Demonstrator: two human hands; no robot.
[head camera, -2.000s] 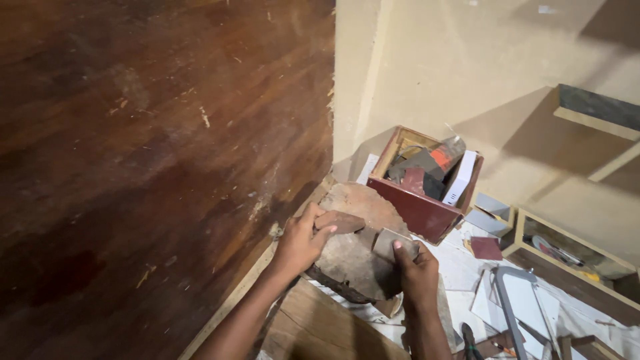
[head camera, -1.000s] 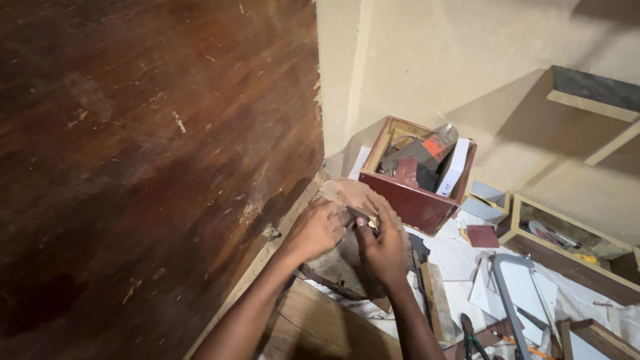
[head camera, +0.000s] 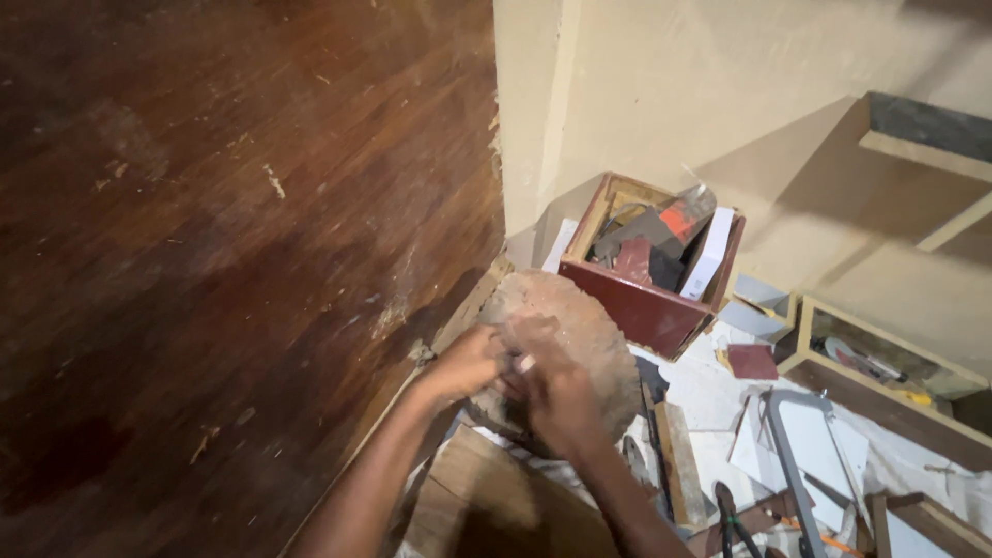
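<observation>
Both hands meet above a round, rough-edged wooden slab (head camera: 597, 341). My left hand (head camera: 469, 360) has its fingers curled at a small dark piece, which is blurred and mostly hidden. Beside it, my right hand (head camera: 562, 395) is closed with the fingertips against the same spot; a small pale bit shows between the hands. Which hand grips the piece is hard to make out. Below the slab lies a wide brown wooden board (head camera: 480, 496).
A dark red wooden box (head camera: 635, 310) holding scraps stands behind the slab. To the right lie a hacksaw (head camera: 790, 465), pliers (head camera: 728, 511), a red sandpaper piece (head camera: 752, 362) and an open wooden tray (head camera: 860, 384). A brown wooden panel (head camera: 232, 232) rises at left.
Two seconds ago the hands were apart, each with a flat piece; since then they have come together over the slab. The flat piece seen in the right hand is no longer plainly visible.
</observation>
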